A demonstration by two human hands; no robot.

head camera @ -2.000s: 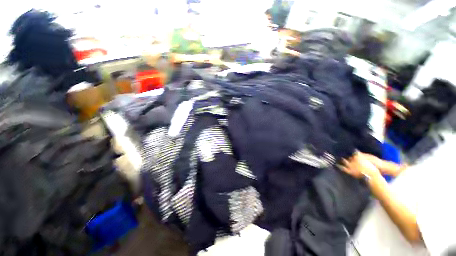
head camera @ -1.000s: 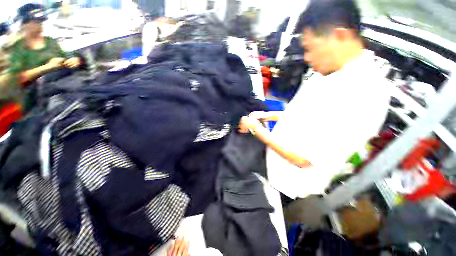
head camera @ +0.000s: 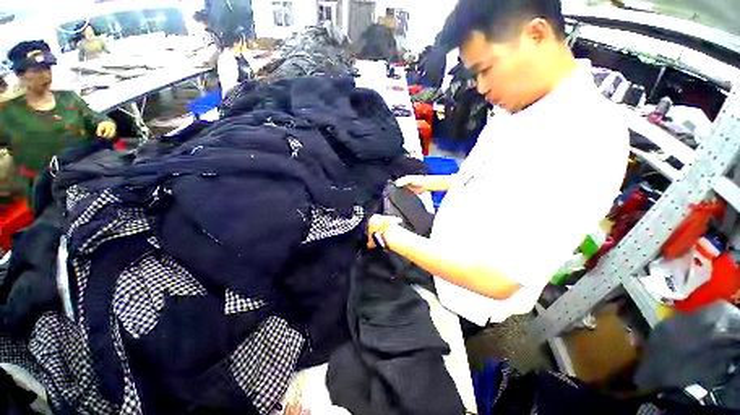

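Observation:
Neither of my hands can be made out. A blurred pinkish patch at the bottom edge, on the pale table end (head camera: 312,387), is too unclear to name. A large heap of navy-black garments (head camera: 235,219) with black-and-white checked lining (head camera: 150,296) lies nearest in front of me. A long dark grey garment (head camera: 393,324) hangs down along the table's right side. A person in white (head camera: 527,186) stands at the right, looks down and holds its upper end with both hands.
A person in green (head camera: 49,121) is at the far left, near a red item (head camera: 15,220). A perforated metal shelf post (head camera: 649,219) slants at the right, with red bags (head camera: 714,280) behind it. A blue bin (head camera: 440,168) is beyond the table.
The view has swung right and steadied, bringing in the person in white and the shelving. That person's hands have moved apart along the grey garment's upper end.

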